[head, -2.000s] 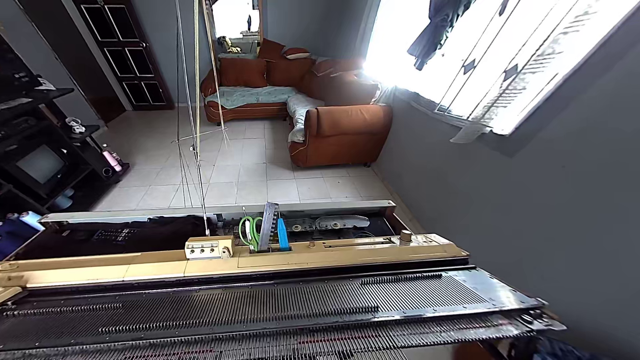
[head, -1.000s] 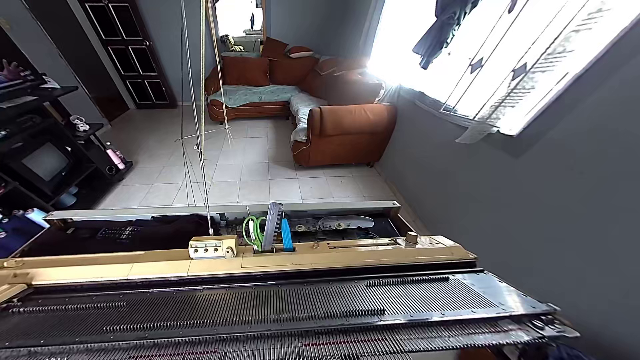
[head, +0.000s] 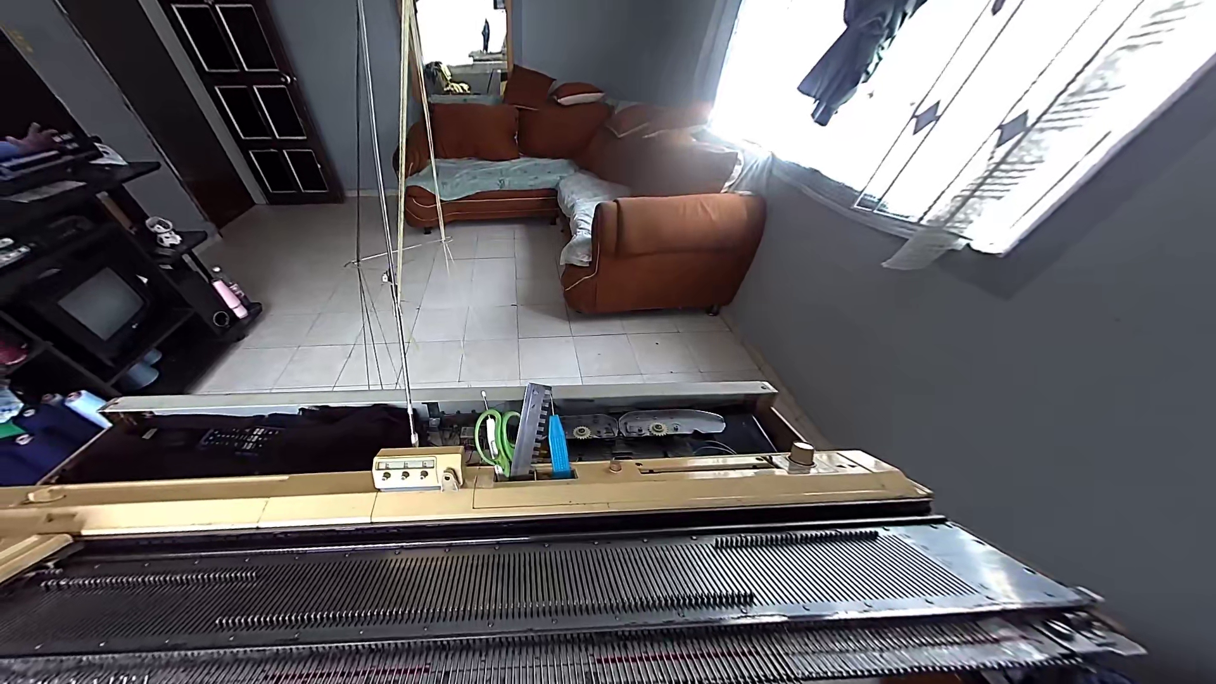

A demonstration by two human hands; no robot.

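Observation:
Neither of my hands shows in the head view. A knitting machine spans the lower part, with a metal needle bed (head: 532, 579) whose needles stand in long rows, some groups pushed out of line with the rest. A second needle bed (head: 570, 655) lies along the bottom edge. Behind them runs a beige cover (head: 313, 508) with a row counter (head: 418, 469) on it. Green-handled scissors (head: 494, 442), a metal comb-like bar (head: 528, 432) and a blue tool (head: 559, 446) stand upright in a slot. Yarn strands (head: 401, 190) hang down behind the counter.
Dark cloth (head: 332, 442) lies in the trough behind the cover. Yarn cones (head: 87, 407) are at the left, beside a black shelf (head: 180, 318) with a small television (head: 102, 302). Farther back stand a brown sofa (head: 679, 252) and a door (head: 252, 100). A person's hand (head: 36, 140) shows at the upper left.
The other person's hand, at the far left edge, shows now and one second ago but not two seconds ago. The knitting machine and its tools look unchanged.

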